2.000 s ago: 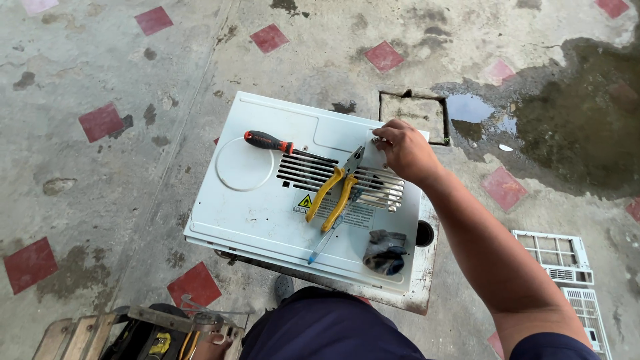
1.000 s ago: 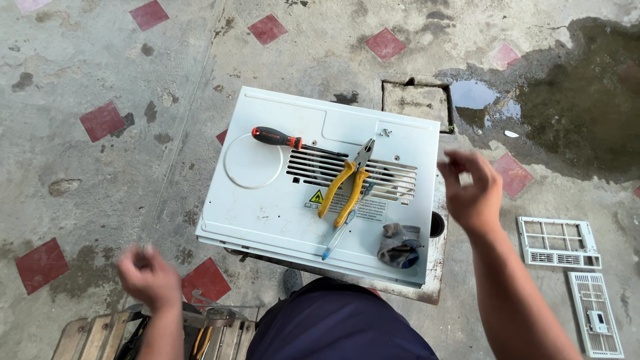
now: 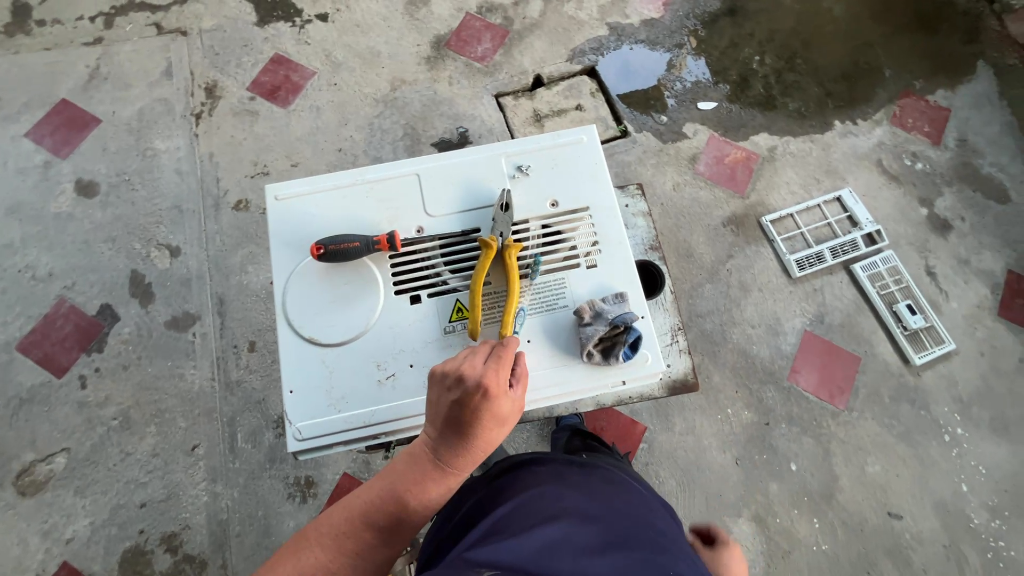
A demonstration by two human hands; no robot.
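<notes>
My left hand [image 3: 476, 396] reaches over the near edge of a white sheet-metal appliance panel [image 3: 360, 384], its fingers at the tip of the blue-tinted screwdriver's handle [image 3: 519, 320] and beside the ends of the yellow pliers' handles [image 3: 484, 288]; whether it grips either is hidden. A black and red screwdriver [image 3: 352, 246] lies left of the pliers, its shaft over the vent slots. Small screws [image 3: 523, 170] rest near the far edge. A crumpled grey cloth [image 3: 608, 330] sits at the panel's right. My right hand [image 3: 718, 550] is blurred at the bottom edge, low beside my body, only partly visible.
The panel lies on a worn metal-topped stand [image 3: 664, 352] with a round hole at its right. Two white plastic grilles [image 3: 824, 232] [image 3: 904, 308] lie on the concrete floor to the right. A puddle [image 3: 840, 56] and a square drain cover [image 3: 560, 108] are beyond the panel.
My left hand has come from the lower left onto the panel by the tool handles. My right hand, at the screws in the earliest frame, has withdrawn to the bottom edge.
</notes>
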